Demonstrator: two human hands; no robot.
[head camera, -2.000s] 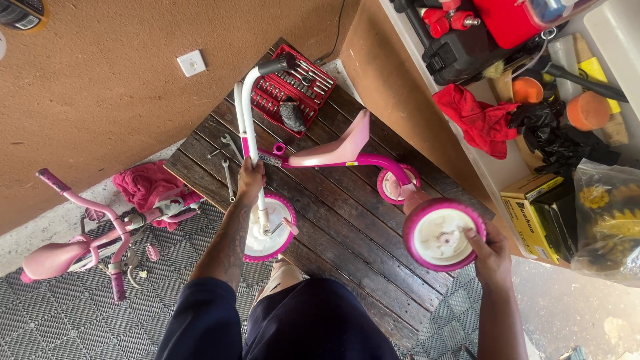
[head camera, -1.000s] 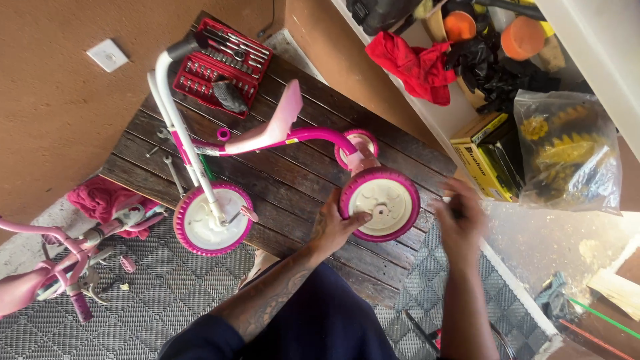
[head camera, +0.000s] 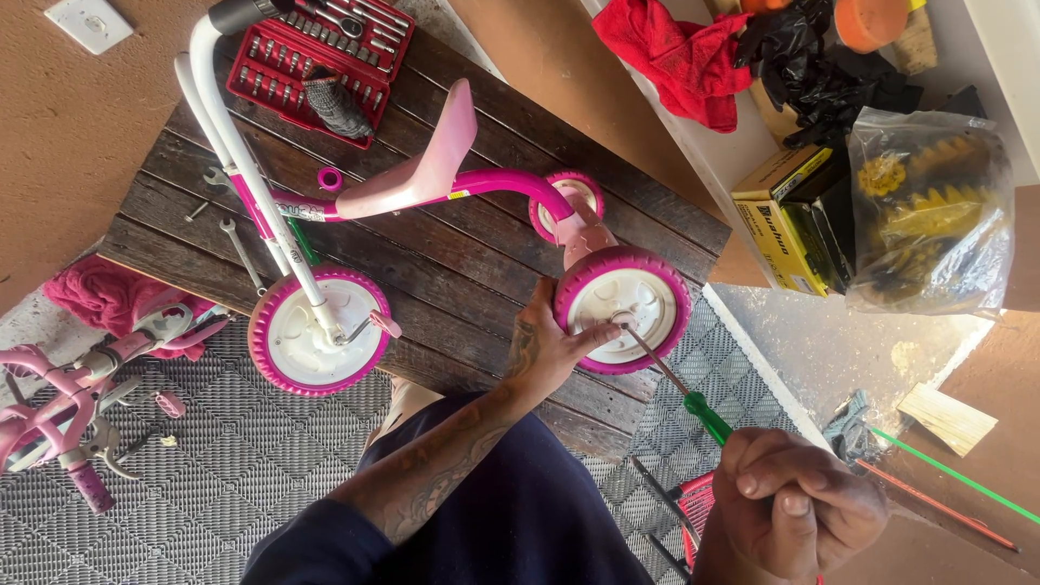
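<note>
A child's pink and white tricycle lies across the dark slatted wooden table. My left hand grips the near rear wheel at its left side, with the thumb close to the hub. My right hand, at the lower right, holds a green-handled screwdriver, whose tip touches or nearly touches the wheel's hub. The front wheel with its pedal is at the table's near edge. A second green shaft shows behind the white fork.
An open red socket set with a grey glove lies at the back. An open-ended wrench and a bolt are on the left. A pink bicycle stands left; a shelf at right holds a red cloth and a yellow box.
My left hand has gone from the white fork to the near rear wheel. My right hand has left that wheel and now holds the screwdriver against or close to its hub.
</note>
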